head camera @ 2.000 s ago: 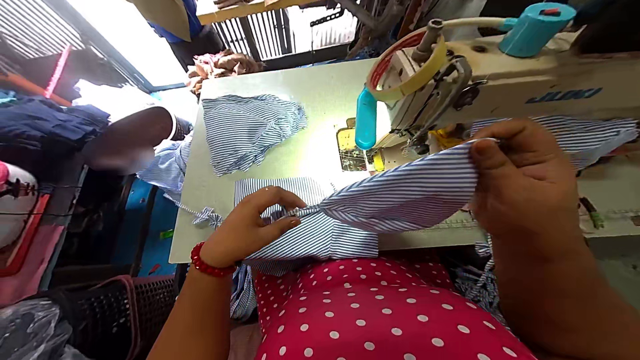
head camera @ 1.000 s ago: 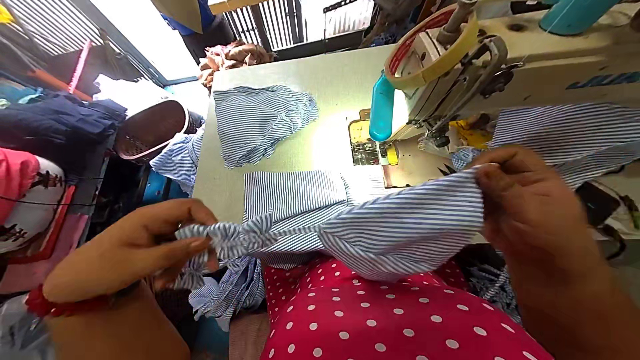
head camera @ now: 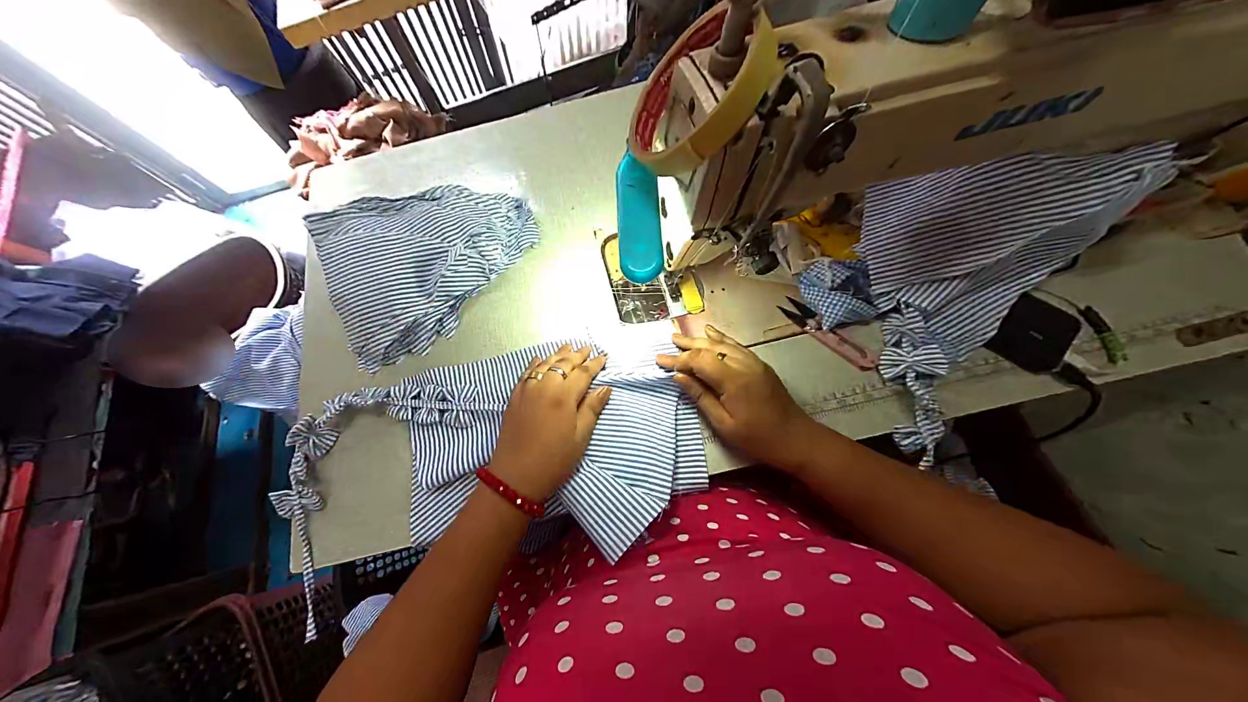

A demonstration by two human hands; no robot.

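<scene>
Blue-and-white striped fabric (head camera: 624,439) lies on the sewing table in front of the industrial sewing machine (head camera: 975,88). My left hand (head camera: 551,414) presses flat on it, fingers spread a little. On the fabric's right edge rests my right hand (head camera: 736,390), fingertips close below the needle plate (head camera: 643,300). A strip with gathered striped bows (head camera: 312,437) runs from left of my left hand and hangs over the table's left edge. Another striped piece (head camera: 419,258) lies at the upper left of the table. Neither hand grips anything visibly.
Pink-handled snips (head camera: 829,336) lie right of my right hand, near more striped fabric with bows (head camera: 975,244). A roll of tape (head camera: 702,88) hangs on the machine head. A black box with a cable (head camera: 1035,331) sits at the right. Brown cloth (head camera: 361,132) is heaped behind the table.
The striped fabric that both hands held up now lies on the table near the needle. My left hand has let go of the bow strip and moved right; my right hand has moved left and down onto the fabric.
</scene>
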